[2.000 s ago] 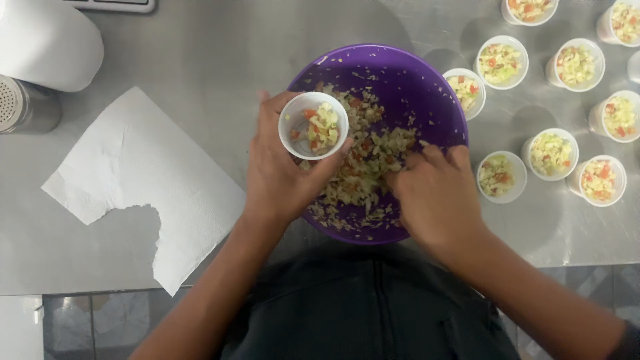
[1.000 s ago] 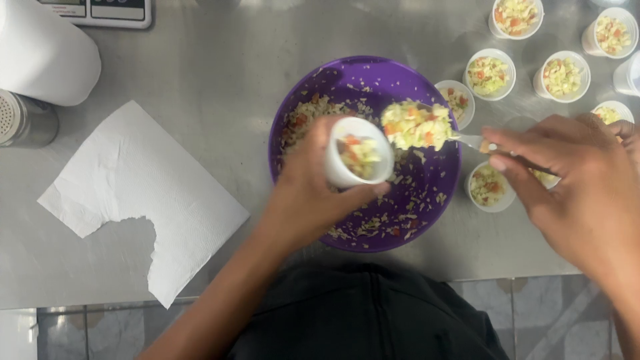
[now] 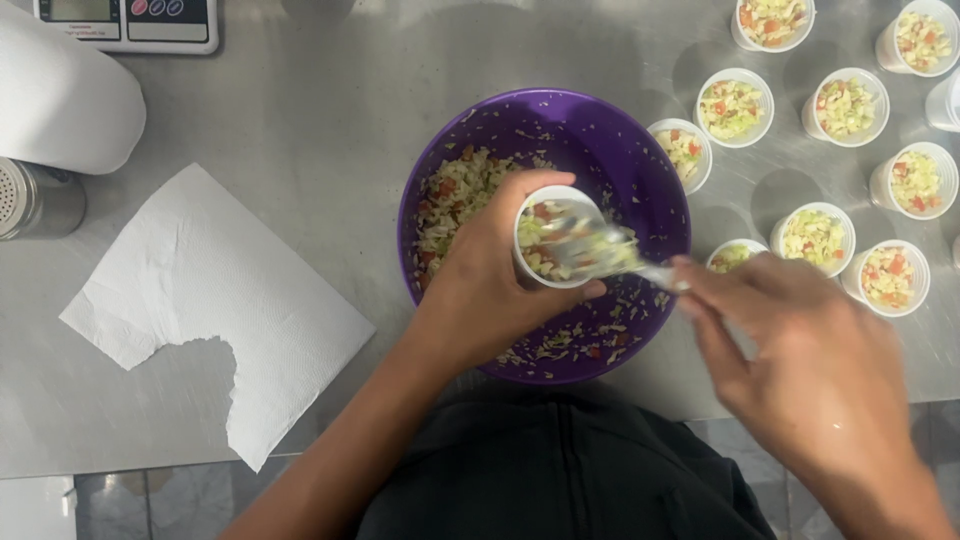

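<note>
My left hand [image 3: 487, 277] holds a white plastic cup [image 3: 529, 276] over the purple bowl [image 3: 555, 105], its mouth facing up and partly filled with chopped cabbage and tomato salad. My right hand [image 3: 802, 352] grips a metal spoon or fork [image 3: 652, 271], blurred by motion, its loaded head at the cup's mouth. Chopped salad [image 3: 457, 199] lies mostly along the bowl's left side, with scraps stuck to the wall and floor. The lower part of the held cup is behind my fingers.
Several filled cups [image 3: 846, 107] stand on the steel table [image 3: 315, 112] at the right, one [image 3: 681, 154] close against the bowl. At the left are a torn paper towel [image 3: 225, 277], a paper roll [image 3: 67, 97], a shaker with a perforated lid [image 3: 45, 199] and a digital scale [image 3: 169, 34].
Two seconds ago my right hand was in the bowl; one second ago it held the loaded utensil to the right of the cup. Now the utensil's head has moved left to the cup's mouth.
</note>
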